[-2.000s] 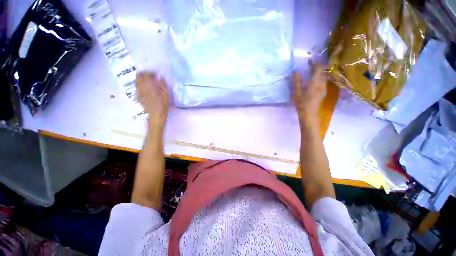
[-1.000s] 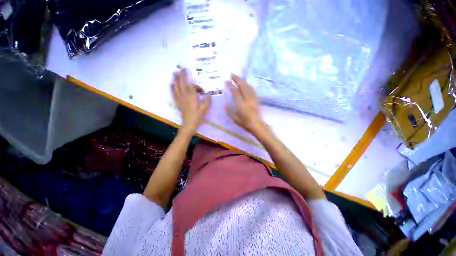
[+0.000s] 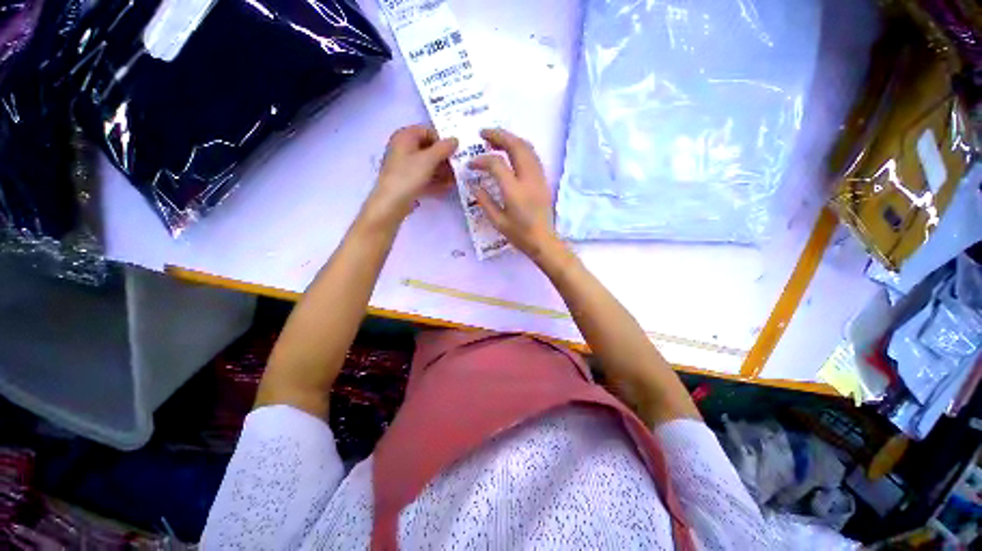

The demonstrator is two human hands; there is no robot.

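Note:
A long white shipping label strip (image 3: 447, 86) with black print lies on the white table, running up from between my hands to the top edge. My left hand (image 3: 415, 167) pinches the strip's left edge with thumb and fingertips. My right hand (image 3: 515, 188) is over the strip's lower part, its fingers bent and apart; whether it grips the strip is hard to tell. A pale blue-white mailing bag (image 3: 689, 118) lies flat just right of my right hand.
A black bagged garment (image 3: 232, 92) lies at the upper left. A mustard bagged garment (image 3: 899, 183) is at the right edge, above crumpled pale bags (image 3: 937, 334). A grey plastic bin (image 3: 135, 355) stands below the table's left edge. Tape lines cross the white table (image 3: 635, 285).
Both hands have left the mailing bag's sides and come together at the label strip. The left hand has closed on its edge. The camera view has also shifted.

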